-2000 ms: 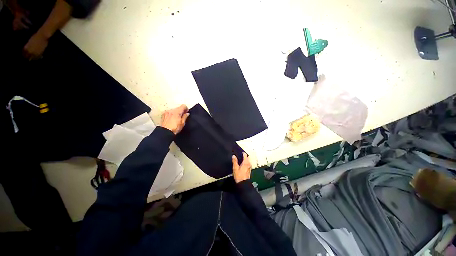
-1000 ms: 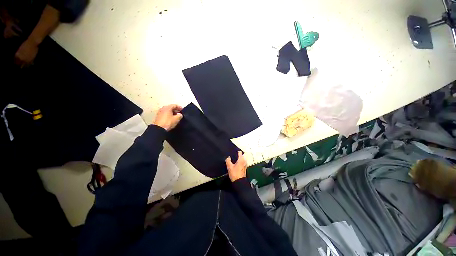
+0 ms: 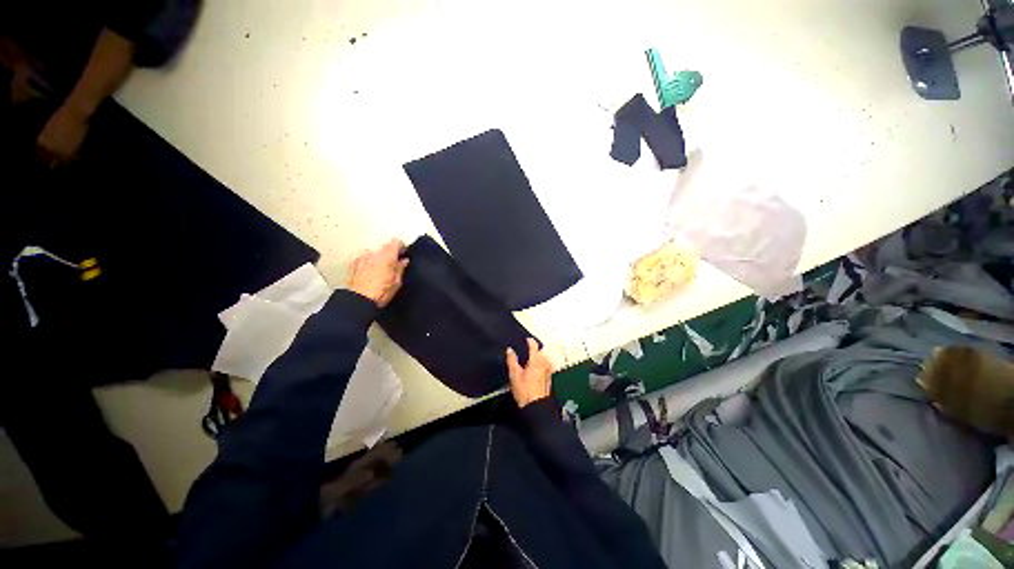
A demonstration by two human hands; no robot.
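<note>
A dark cloth panel (image 3: 456, 322) lies near the table's front edge, its lower end rounded. My left hand (image 3: 379, 273) grips its upper left corner. My right hand (image 3: 530, 372) holds its lower right edge, thumb on top and the other fingers partly hidden. A second dark cloth panel (image 3: 495, 219) lies flat just beyond, its near edge partly against or under the held one; I cannot tell which.
White pattern sheets (image 3: 278, 322) lie under my left forearm, beside shears (image 3: 224, 407). A dark coat (image 3: 167, 245) and another person's hand (image 3: 63, 136) are left. Right: teal clip (image 3: 674, 85), dark scraps (image 3: 649, 133), yellow lump (image 3: 662, 272), pale sheet (image 3: 747, 228), lamp base (image 3: 930, 63).
The view has shifted slightly. Both hands keep their hold on the near panel, whose upper edge now looks more curved. The far panel lies as before.
</note>
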